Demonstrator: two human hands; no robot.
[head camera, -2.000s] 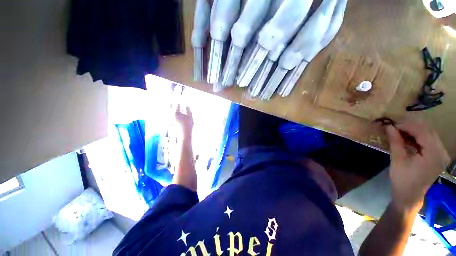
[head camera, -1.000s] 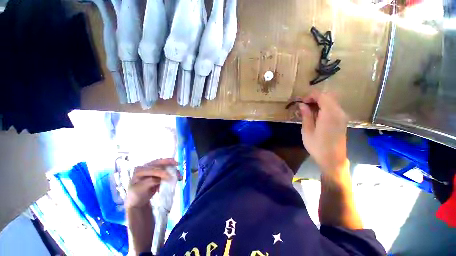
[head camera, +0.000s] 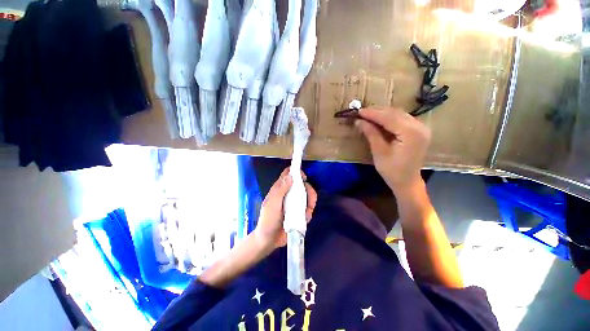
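My left hand (head camera: 284, 205) is closed around the middle of a white-grey moulded leg (head camera: 295, 210), held upright over my lap. Its toed end points up at the table edge and its ribbed tab points down. My right hand (head camera: 394, 139) pinches a thin black strap piece (head camera: 345, 113) in its fingertips, at the white glue dab (head camera: 354, 104) on the stained cardboard pad (head camera: 325, 123). I cannot tell whether the strap touches the dab. A loose pile of black strap pieces (head camera: 429, 84) lies right of the pad.
A row of grey-white legs (head camera: 239, 58) lies left of the pad, tabs towards me. A black cloth (head camera: 65, 84) lies at the table's left. A clear plastic sheet (head camera: 550, 103) is at the right. Below are a blue bin (head camera: 139, 249) with white legs and a blue stool (head camera: 530, 207).
My left hand has moved from the lower bin area to over my lap, bringing the leg with it. My right hand has moved the black strap up and left to the glue dab.
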